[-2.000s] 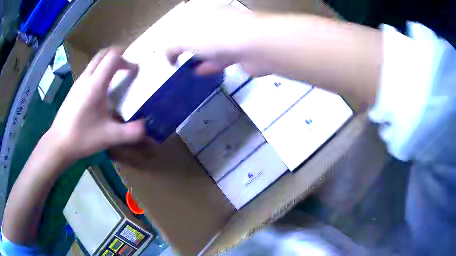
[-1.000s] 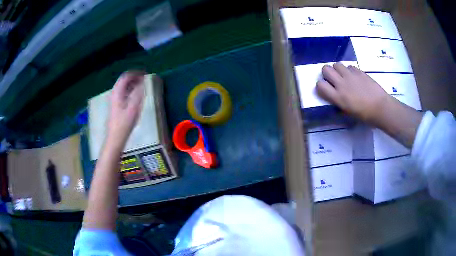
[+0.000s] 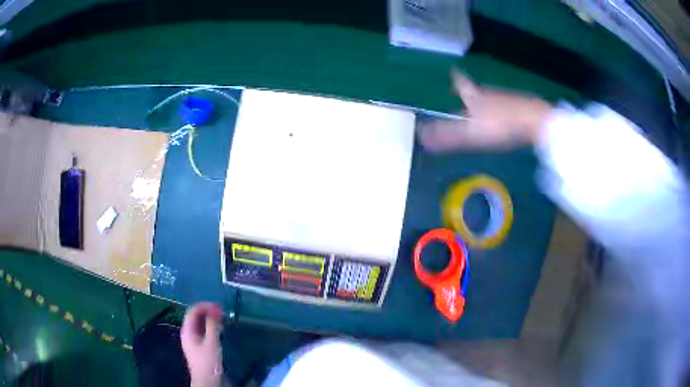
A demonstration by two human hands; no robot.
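Observation:
The beige counting scale (image 3: 318, 178) stands in the middle of the view with nothing on its plate. A white product box (image 3: 430, 24) lies on the green conveyor belt (image 3: 303, 57) beyond the scale. My right hand (image 3: 484, 121) is blurred, empty, fingers apart, over the bench's far edge right of the scale. My left hand (image 3: 203, 340) is low, below the scale's front left corner, partly cut off by the bottom edge; it shows no object, and its fingers are blurred.
Right of the scale lie a yellow tape roll (image 3: 477, 212) and an orange-red tape dispenser (image 3: 440, 272). A blue ring (image 3: 197, 110) with thin cord is left of the scale. Further left, a cardboard sheet (image 3: 113, 253) bears a black phone (image 3: 72, 208) and a small white slip (image 3: 107, 219).
The view has swung left from the carton to the scale. My right hand has left the white boxes in the carton. My left hand has moved from over the scale to below its front.

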